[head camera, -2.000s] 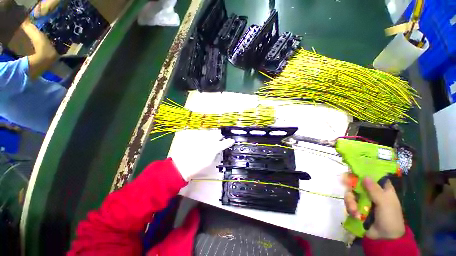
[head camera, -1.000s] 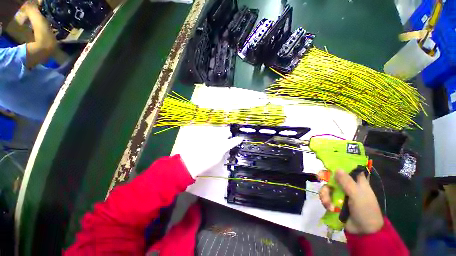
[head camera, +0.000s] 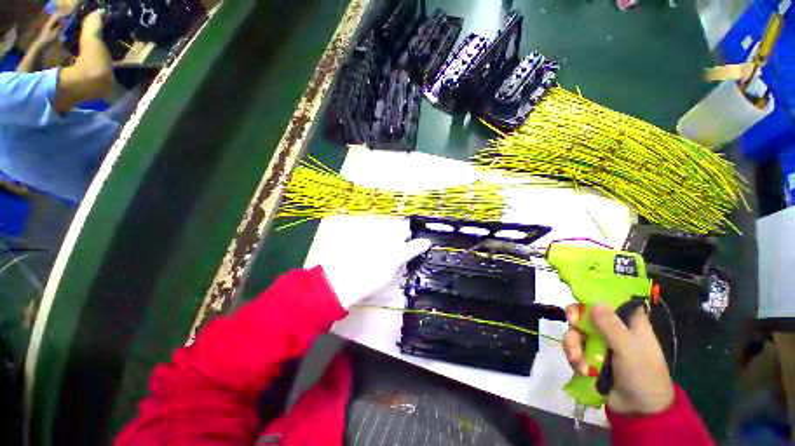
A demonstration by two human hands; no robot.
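Note:
Black slotted socket housings (head camera: 471, 335) lie side by side on the white sheet, with a panel with round holes (head camera: 478, 230) at their far edge. My left hand (head camera: 370, 266), in a white glove, has its fingertips at the upper left of the housings, by the end of a yellow-green wire; whether it grips the wire cannot be told. My right hand (head camera: 623, 353), bare, holds the lime-green soldering gun (head camera: 588, 263). The gun's metal nose points left over the upper housing, close to that wire. Another yellow-green wire (head camera: 471, 320) lies across the lower housing.
A small wire bundle (head camera: 392, 199) lies beyond the housings, a large wire pile (head camera: 619, 157) behind right. More black housings (head camera: 375, 100) stand at the back. The gun stand (head camera: 676, 251), silvery wool (head camera: 716, 296) and white holder cup (head camera: 725, 111) are right. A person's arm (head camera: 83, 78) is across the conveyor.
The soldering gun has moved left over the last two seconds, its nose now further over the upper housing. My left hand stays at the housing's upper left. The whole view has shifted slightly.

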